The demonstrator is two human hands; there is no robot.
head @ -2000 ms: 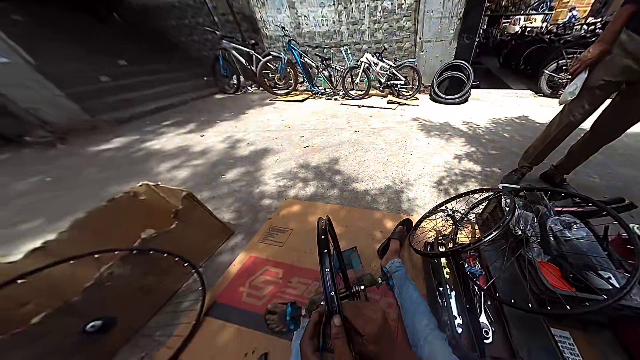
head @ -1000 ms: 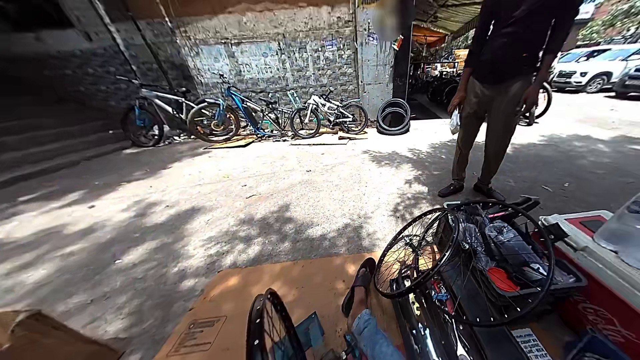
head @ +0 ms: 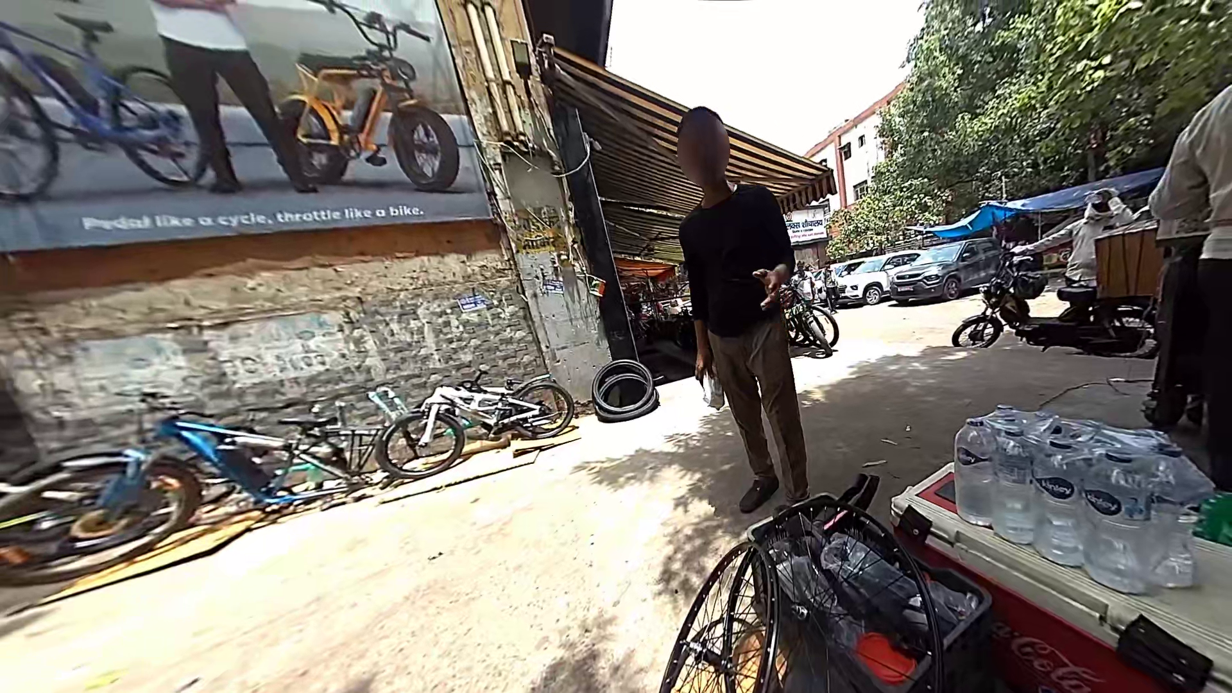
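Observation:
Neither my left hand nor my right hand shows in the head view now, so what they hold is hidden. At the bottom, right of the middle, a bicycle wheel with a black rim (head: 727, 626) leans beside a second, larger wheel rim (head: 929, 587). The larger one lies against a black plastic crate (head: 967, 635) that holds clear plastic bags (head: 866, 568) and a red-orange item (head: 884, 657). The cardboard sheet and the wheel between my hands are out of view below.
A person (head: 736, 260) in a black top stands beyond the crate. To the right, wrapped water bottles (head: 1054, 491) stand on a red and white cooler box (head: 1020, 577). Parked bicycles (head: 250, 462) line the wall at left, near stacked tyres (head: 624, 390). A motorbike (head: 1068, 322) stands farther back.
The view has swung up and right, taking my hands and the wheel they held two seconds ago out of sight. The standing person now has one hand raised before the chest.

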